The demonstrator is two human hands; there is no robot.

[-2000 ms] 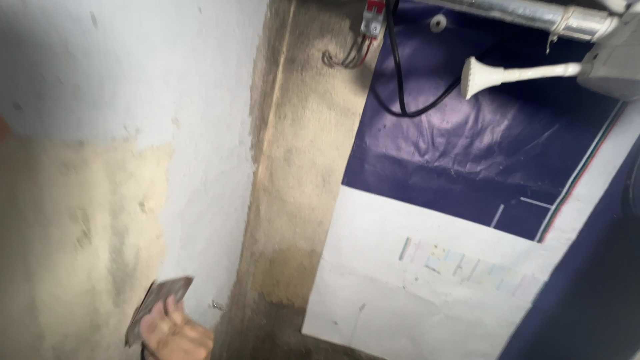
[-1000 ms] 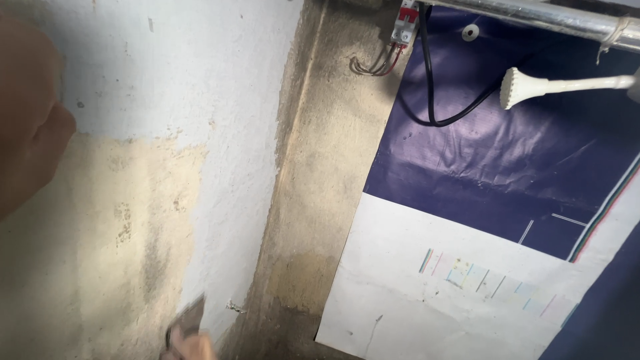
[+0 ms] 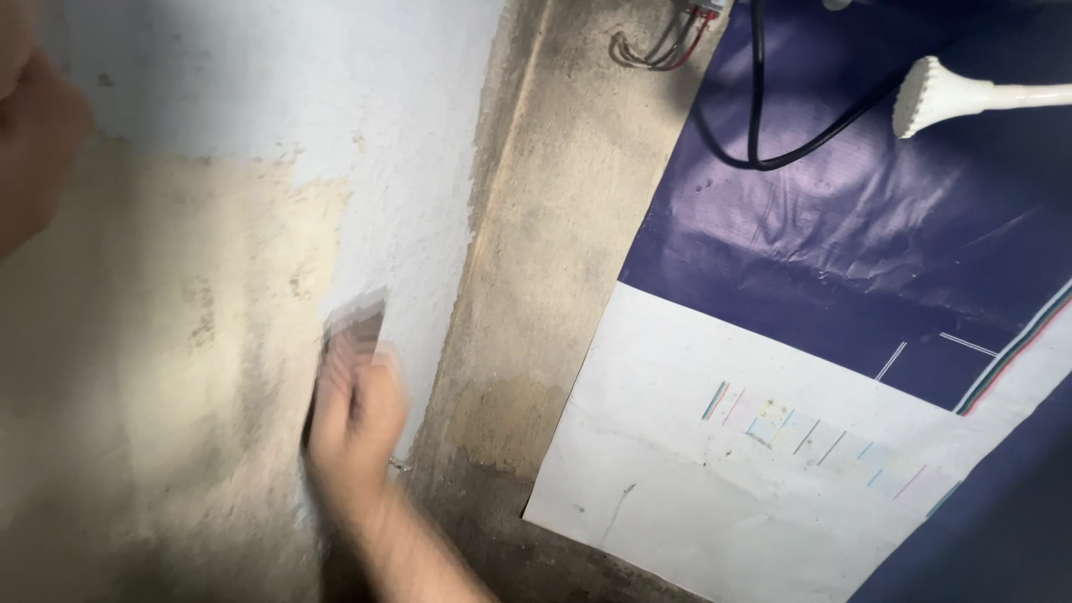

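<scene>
My right hand (image 3: 360,410) is closed around a flat, dark scraper-like blade (image 3: 364,322), blurred, at the lower middle. The blade lies against the white-coated strip of the wall (image 3: 410,226), beside the edge of a bare cream patch (image 3: 209,268). At the upper left edge, close to the camera, my left hand (image 3: 42,151) is partly in view and blurred; its fingers and anything in them are hard to make out.
Right of the wall's corner is a bare plaster strip (image 3: 544,251). A purple and white printed sheet (image 3: 754,335) hangs beside it. Loose wires (image 3: 653,59), a black cable (image 3: 756,100) and a white plastic fitting with a flared, ridged end (image 3: 930,96) are at the top.
My right hand with the blade has moved up along the wall from the bottom edge, and more of the forearm shows. My left hand has come into view since two seconds ago.
</scene>
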